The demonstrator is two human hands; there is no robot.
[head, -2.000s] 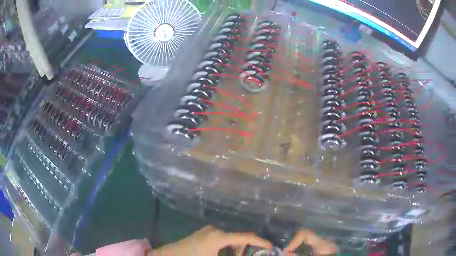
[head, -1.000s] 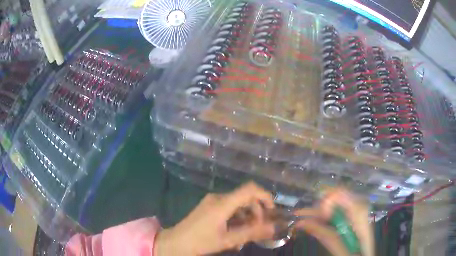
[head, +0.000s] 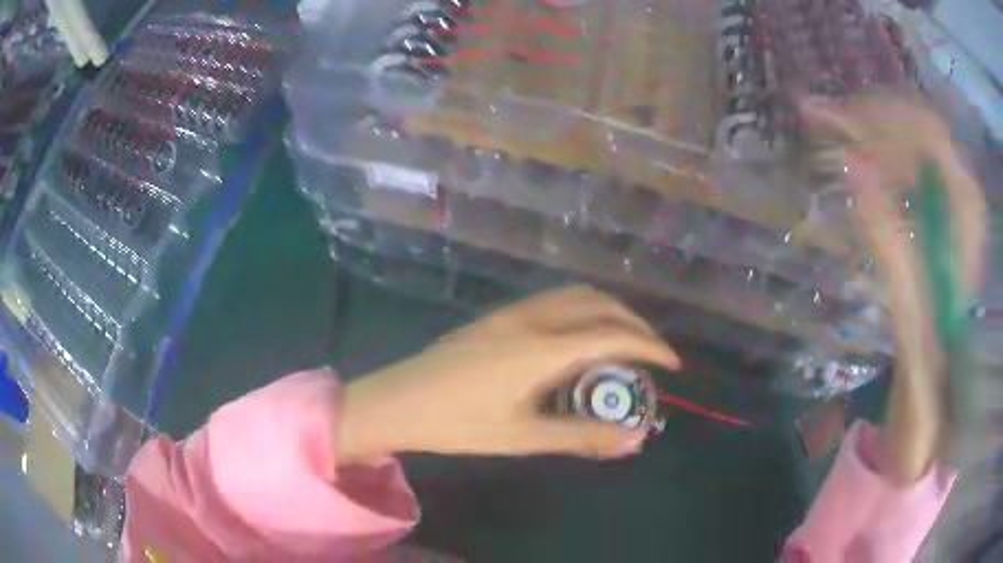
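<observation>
My left hand (head: 495, 379) is curled around the round test fixture (head: 612, 400), which shows a silver top with concentric rings. Thin red lead wires (head: 704, 410) run out to the right from its top. My right hand (head: 902, 165) is raised over the right side of the stacked clear trays (head: 528, 209), blurred. It holds a green pen-like tool (head: 937, 253) against the palm. Its fingertips are at the rows of discs, and whether they hold a disc cannot be told.
A clear blister tray (head: 94, 258) with disc rows and a blue edge lies at the left. The green mat (head: 258, 286) shows between it and the stack. A small reddish-brown square (head: 819, 427) lies near my right sleeve.
My right hand has moved from beside the fixture up and right to the tray stack, with the green tool. My left hand stays at the fixture. The view has tilted lower.
</observation>
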